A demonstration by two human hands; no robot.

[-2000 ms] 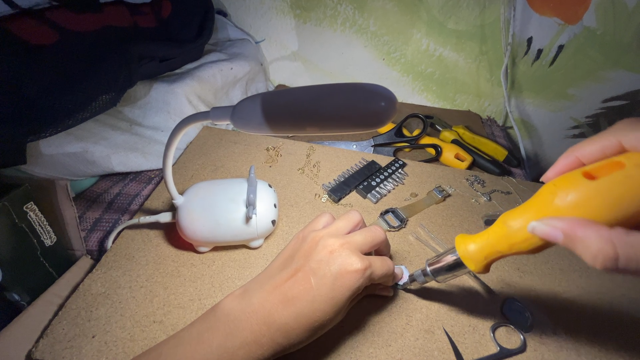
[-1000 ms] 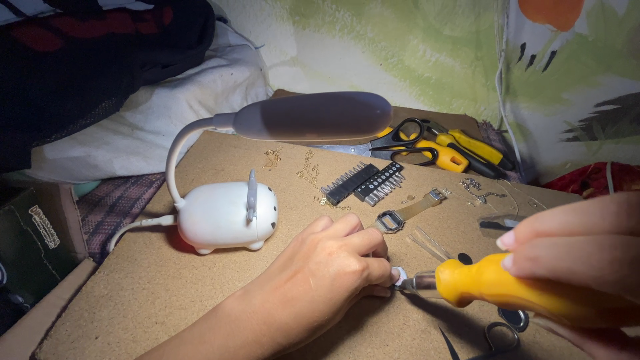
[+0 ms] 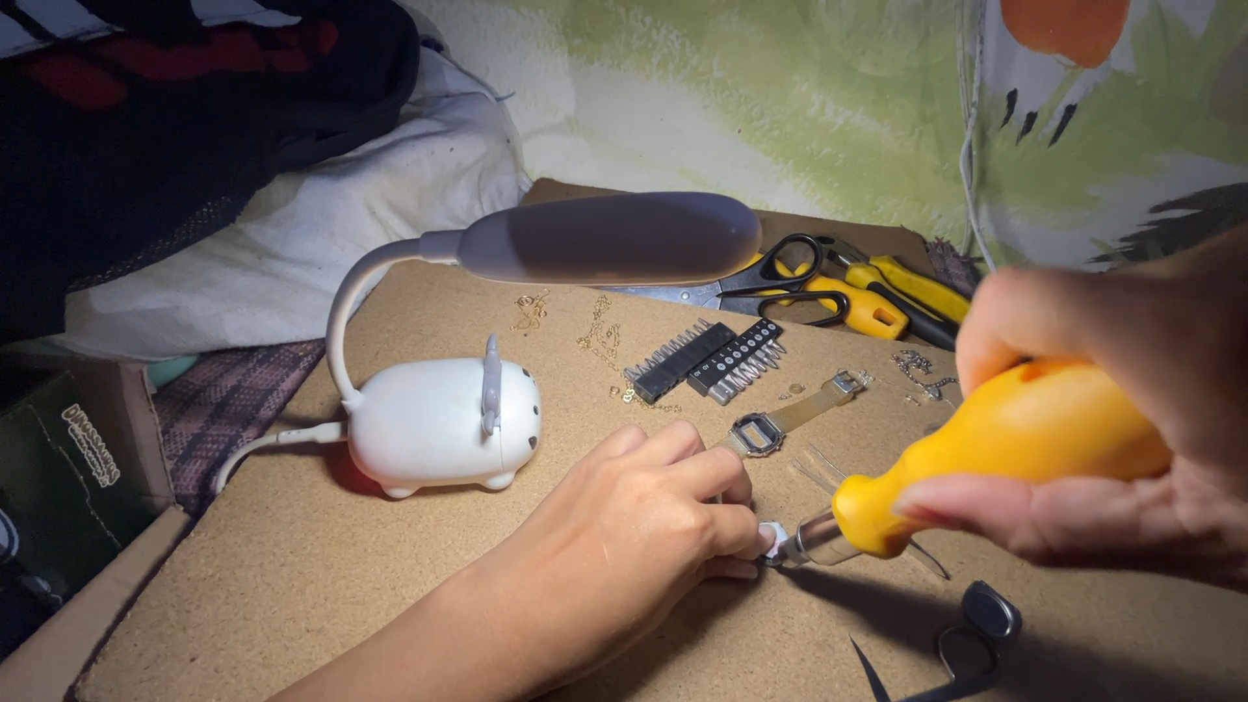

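Observation:
My left hand (image 3: 663, 507) rests on the particle board and pinches a small white and metallic piece (image 3: 773, 539), mostly covered by its fingertips. My right hand (image 3: 1072, 429) grips a yellow-handled screwdriver (image 3: 994, 448), whose metal shaft slants down left to that piece. The tip's exact contact is hidden. Just beyond my left fingers lies a digital watch case (image 3: 758, 434) with part of a strap (image 3: 819, 405). Behind it sit two black holders of screwdriver bits (image 3: 682, 361), side by side. Thin wire-like pieces (image 3: 819, 468) lie near the screwdriver shaft.
A white animal-shaped lamp (image 3: 439, 424) stands left, its head (image 3: 609, 237) arching over the board (image 3: 292, 585). Black-handled scissors (image 3: 721, 292) and yellow-black pliers (image 3: 907, 292) lie behind. Fine chains (image 3: 600, 331) are scattered about. Small scissors (image 3: 965, 663) and a round dark piece (image 3: 992, 609) lie front right.
Over the last second, my right hand and the screwdriver handle have risen, uncovering more of the small scissors at front right. My left hand has stayed in place on the small piece.

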